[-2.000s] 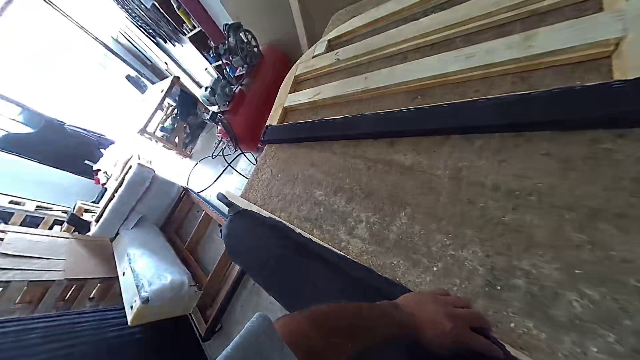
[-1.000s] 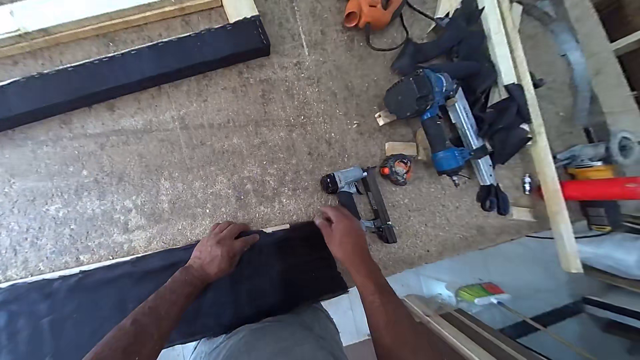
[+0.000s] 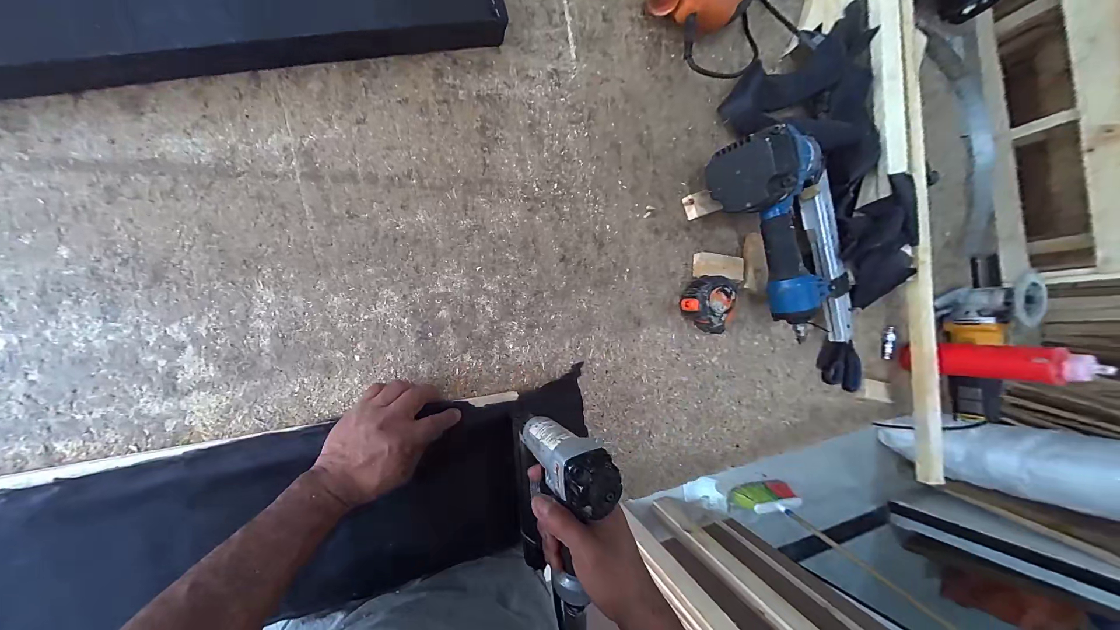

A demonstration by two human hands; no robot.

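Observation:
Dark fabric (image 3: 219, 525) covers a long wooden piece along the near edge of the worktable, its pale wood edge showing at the top. My left hand (image 3: 381, 442) presses on the fabric's upper edge, with fingers bent over it. My right hand (image 3: 577, 542) grips a pneumatic staple gun (image 3: 569, 464), whose nose is at the fabric near the right end of the piece. A loose flap of fabric (image 3: 560, 398) sticks up past that end. The exact contact of the nose is hidden by the tool body.
A larger blue nail gun (image 3: 783, 219) lies to the right beside a tape measure (image 3: 710, 304), wood offcuts (image 3: 717, 265) and black fabric scraps (image 3: 862, 131). A long wooden strip (image 3: 923, 262) overhangs the table edge by a red bottle (image 3: 997, 361). Another fabric-covered piece (image 3: 262, 39) lies at the upper left.
The staple gun lay on the table one second ago; my right hand now holds it at the fabric. My left hand stays on the fabric's edge. The view swung right after the earliest frame.

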